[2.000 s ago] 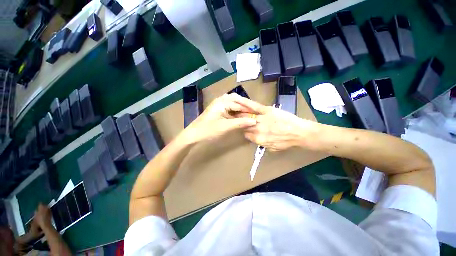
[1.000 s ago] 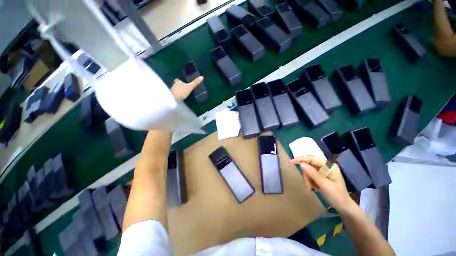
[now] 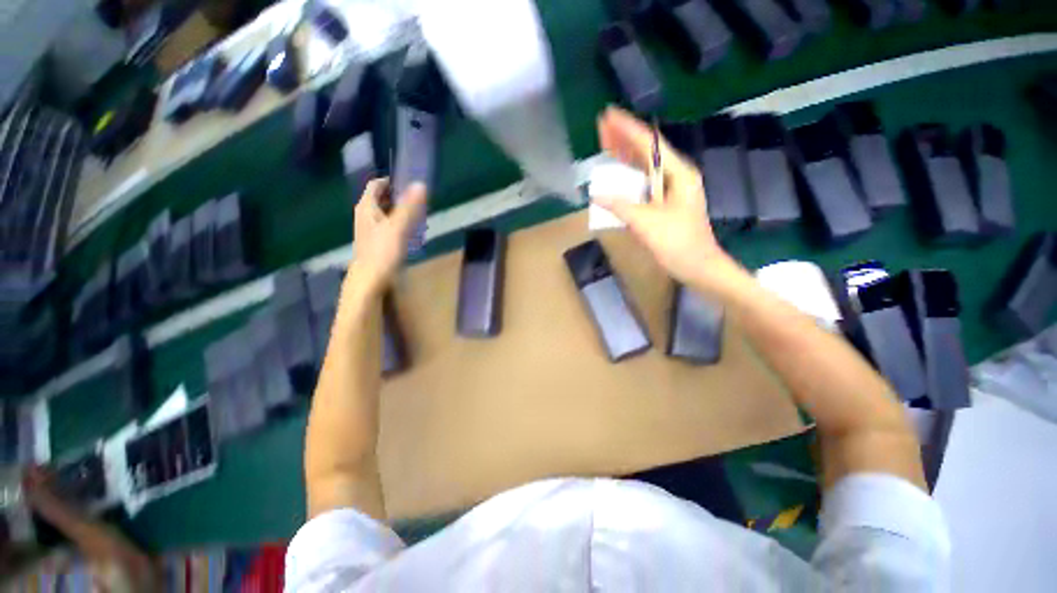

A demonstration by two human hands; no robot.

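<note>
My left hand (image 3: 388,232) grips a grey device unit (image 3: 415,148) near its lower end and holds it upright beyond the board's far left edge. My right hand (image 3: 675,218) is raised near the board's far edge, blurred, with a thin pale stick-like tool (image 3: 657,174) between its fingers; its exact kind is unclear. The right hand partly covers a white folded pad (image 3: 614,192). On the tan board (image 3: 580,423) lie several units: one upright in line (image 3: 480,285), one slanted (image 3: 611,304), one (image 3: 697,324) partly behind my right forearm, and one at the left edge behind my left forearm.
Rows of units stand on the green surface beyond the board (image 3: 829,174) and at left (image 3: 249,365). A blurred white lamp (image 3: 498,70) hangs above the far edge. A white cloth (image 3: 800,290) lies right. Another person's arm (image 3: 87,527) is near black panels (image 3: 172,449).
My left hand now grips a unit that it does not hold in the previous frame. My right hand has moved from beside the cloth to the white pad. The camera view has shifted.
</note>
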